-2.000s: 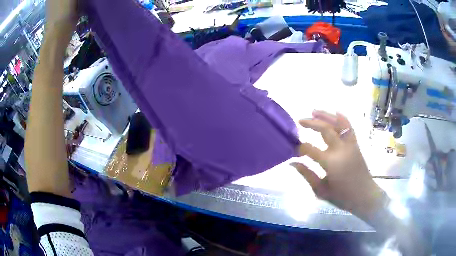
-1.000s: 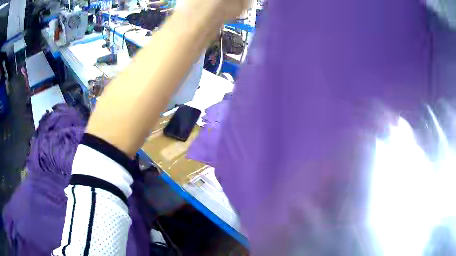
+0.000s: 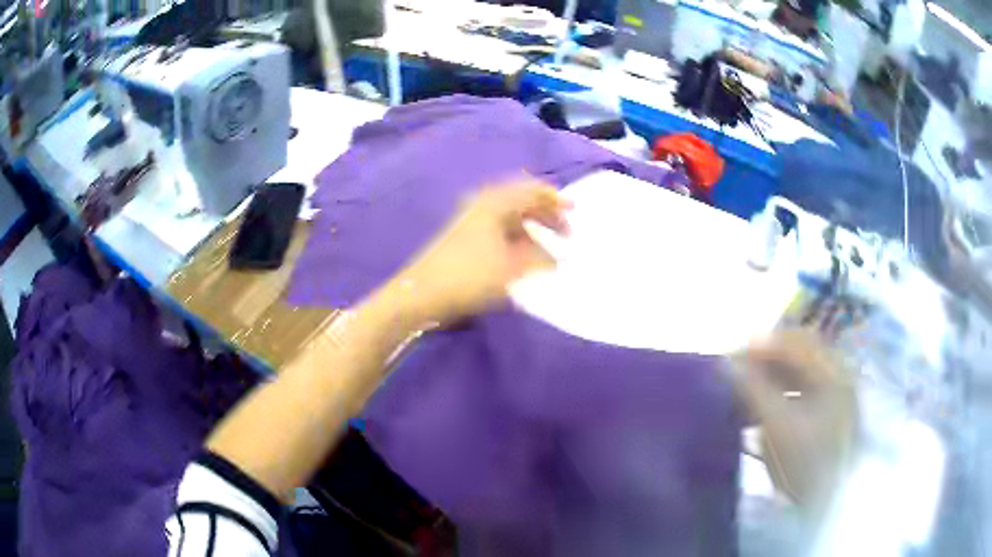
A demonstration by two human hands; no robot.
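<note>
A purple garment panel (image 3: 609,435) hangs over the table's front edge between my hands, its top edge sagging in a curve. My left hand (image 3: 495,245) is over the middle of the table, fingers bent, near the panel's upper left part; whether it grips the cloth is not clear. My right hand (image 3: 800,403) is blurred at the panel's upper right corner, and its fingers seem closed on that edge. A flat purple stack (image 3: 403,185) lies on the table behind my left hand.
The sewing machine (image 3: 859,272) is blurred at the right, with a white lamp (image 3: 775,234) beside it. A phone (image 3: 268,225) lies on cardboard (image 3: 218,285) at the left. A grey-white machine housing (image 3: 234,120) stands behind. A purple heap (image 3: 93,424) is at lower left.
The panel was held up high across the view and now hangs low in front. My left hand has come down to the table's middle. The view has swung, and the stack and machine show again.
</note>
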